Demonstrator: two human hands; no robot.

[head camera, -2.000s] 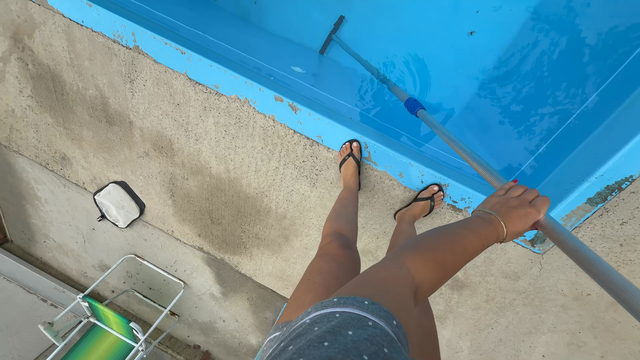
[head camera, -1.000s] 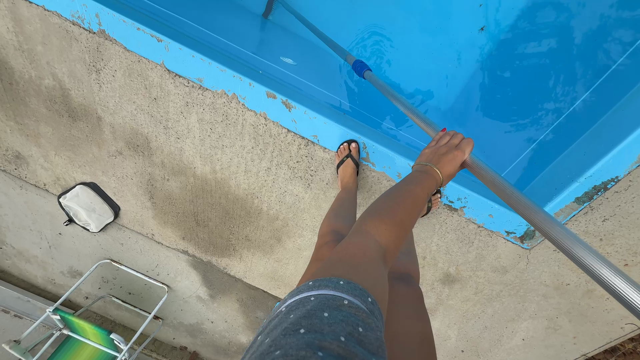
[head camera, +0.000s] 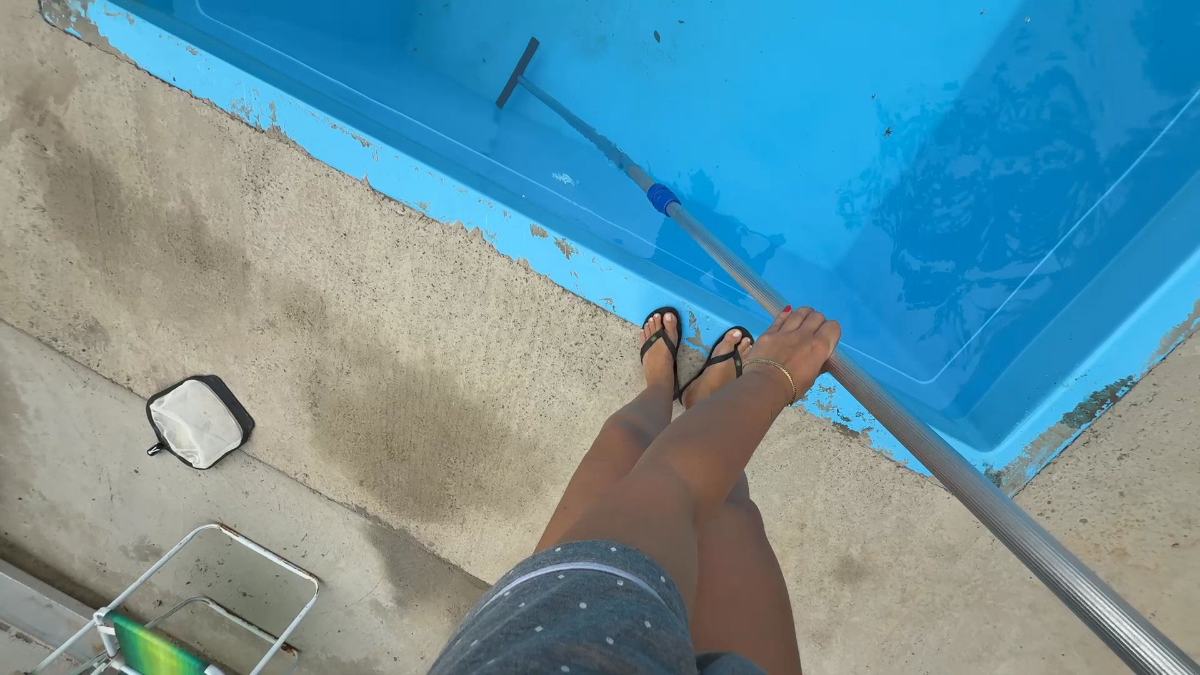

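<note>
My left hand (head camera: 797,345), with a thin bracelet at the wrist, is closed around a ribbed metal telescopic pole (head camera: 923,445). The pole slopes from the lower right corner over the pool edge to a blue collar (head camera: 662,197), then into the water. At its far end is a dark, narrow bar-shaped head (head camera: 517,72) under the water. My right hand is not visible, and the near end of the pole runs out of view at the lower right.
My feet in black flip-flops (head camera: 661,339) stand side by side at the peeling blue pool rim (head camera: 450,220). A white mesh skimmer net (head camera: 197,422) lies on the concrete. A folding chair (head camera: 155,647) with green fabric stands at the lower left. Dark specks show in the pool.
The pole's head, cut off by the top edge one second ago, is fully in view again. My left hand stays around the pole. My feet are closer together than two seconds ago.
</note>
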